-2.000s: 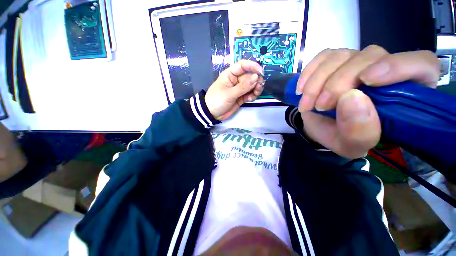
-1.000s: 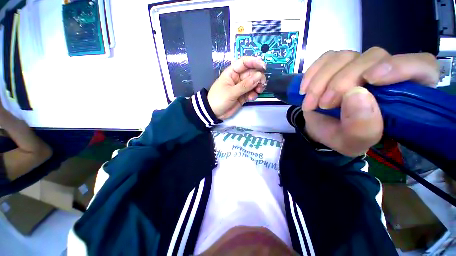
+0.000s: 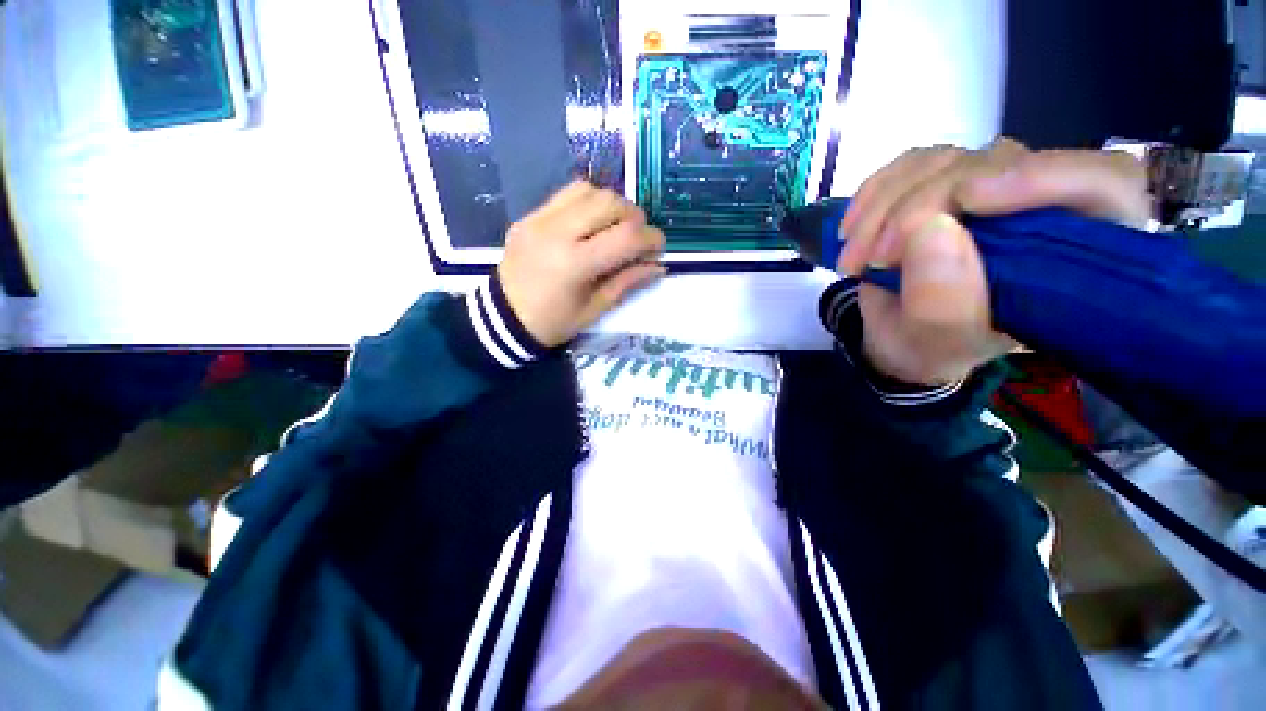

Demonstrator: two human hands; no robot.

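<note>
A green circuit board [image 3: 722, 153] lies in the right section of a pale device frame [image 3: 625, 84], with a glossy dark panel [image 3: 507, 125] in the left section. My right hand [image 3: 958, 250] grips a blue electric screwdriver [image 3: 1097, 264]. Its black nose points at the board's lower right corner; whether the tip touches is too small to tell. My left hand [image 3: 580, 261] rests at the frame's near edge, left of the board's lower left corner, with fingers curled. Whether it pinches a screw cannot be seen.
A second green board in a pale frame [image 3: 174, 63] lies at the upper left of the white table [image 3: 319, 250]. A dark flat surface [image 3: 1118, 70] and a small metal-fitted device [image 3: 1201, 185] are at the right. Cardboard boxes [image 3: 139, 486] stand below left. A dark cord hangs at the right.
My left hand has moved left, away from the screwdriver nose, uncovering more of the board. The nose now points at the board's lower right corner. The other person's arm at left has gone from view.
</note>
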